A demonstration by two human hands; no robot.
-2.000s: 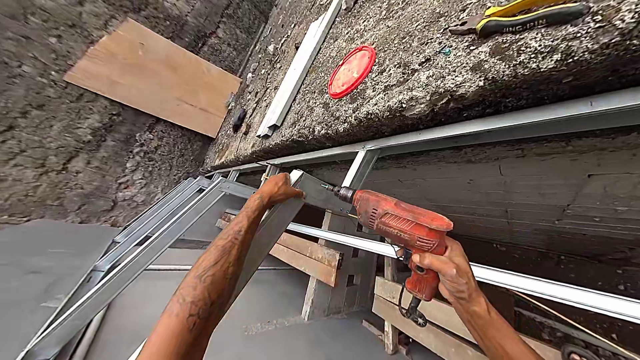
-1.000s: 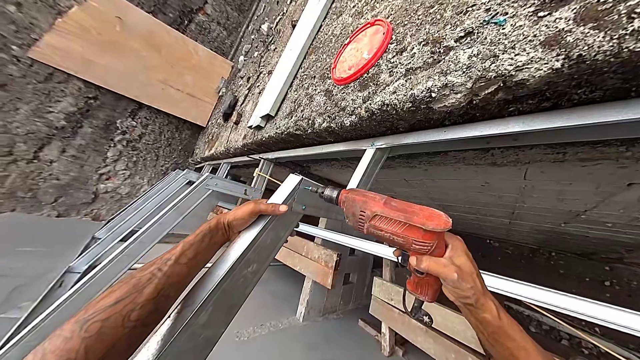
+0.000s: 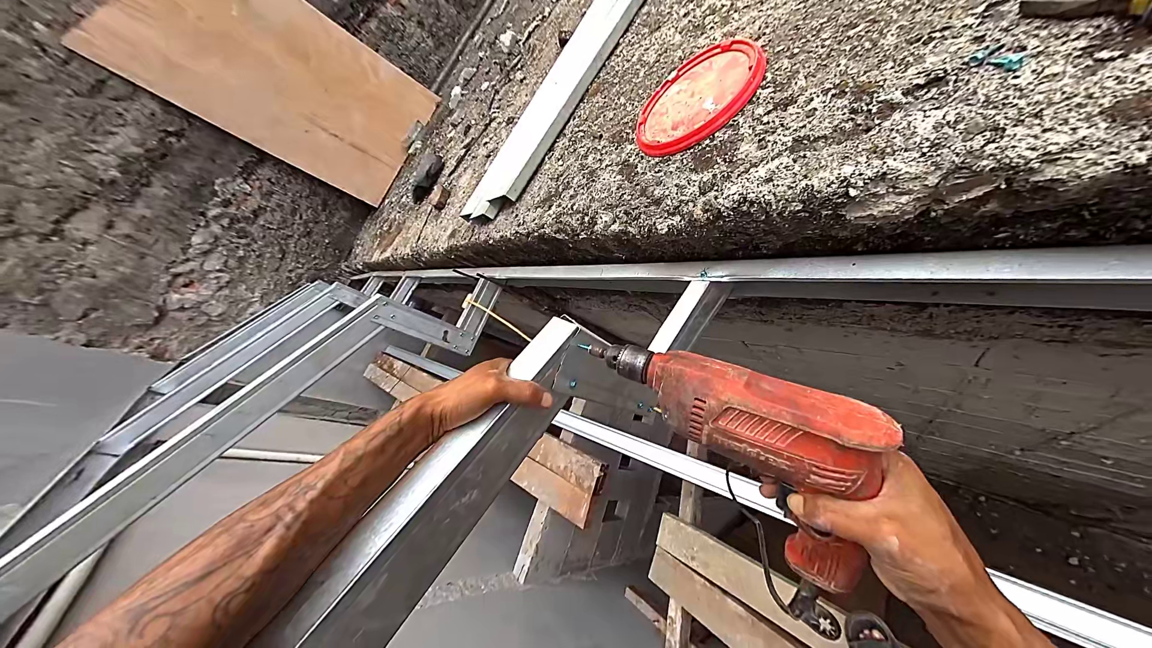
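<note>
My left hand (image 3: 490, 393) grips the upper end of a galvanized steel channel (image 3: 450, 472), with its thumb over the near edge. In my right hand (image 3: 886, 526) is a worn red electric drill (image 3: 774, 418), held by its handle and pointing left. A bluish screw or bit tip (image 3: 589, 348) sticks out of the drill's metal chuck (image 3: 628, 360), close to the top of the channel's side face. Small blue screw heads show on that face, below the tip. A short steel crosspiece (image 3: 693, 315) runs from behind the channel up to a long steel rail (image 3: 810, 267).
More steel framing (image 3: 225, 409) slants at the left. On the rough concrete ledge (image 3: 864, 135) lie a red-rimmed lid (image 3: 702, 97), a pale metal channel (image 3: 553, 108) and small blue pieces (image 3: 999, 59). A plywood sheet (image 3: 261, 81) is at the upper left. Wooden boards (image 3: 720, 585) lie below the drill.
The drill's tip was against the channel's side face a second ago; now it stands higher, near the top edge. My left hand stays on the channel.
</note>
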